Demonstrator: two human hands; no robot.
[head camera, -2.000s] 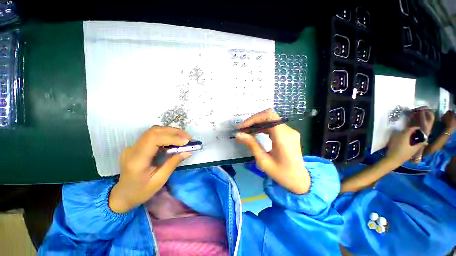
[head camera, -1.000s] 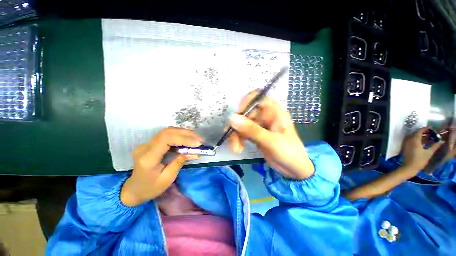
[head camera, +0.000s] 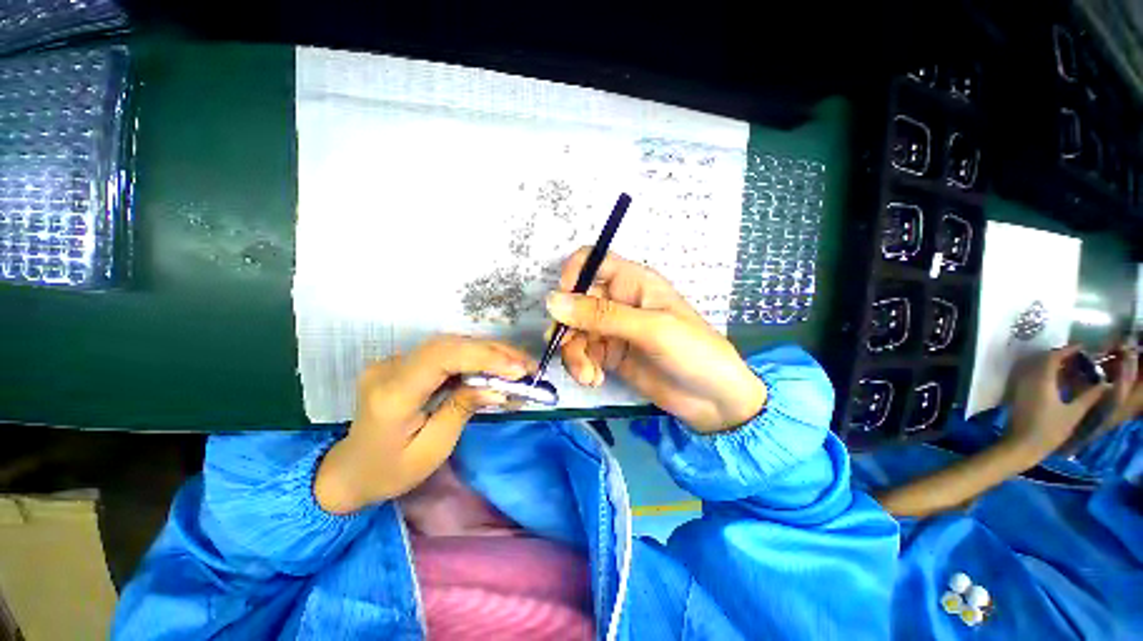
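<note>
My left hand holds a small device housing with a silver-white rim near the front edge of the white sheet. My right hand grips a thin black tool, tweezers or a pick-up pen, held steeply. Its fine tip is at the housing's upper edge, near the right end. Whether a part is on the tip is too small to tell. Tiny loose parts lie heaped and scattered on the sheet behind the hands.
A clear pocketed tray lies at the sheet's right edge. A black parts tray with housings stands further right. Clear trays are at the left. A neighbouring worker's hands work at the right. A brown carton is low left.
The tool has come left from over the sheet to the housing and now stands more upright. My left hand still holds the housing, now tilted slightly differently. The whole view has shifted sideways.
</note>
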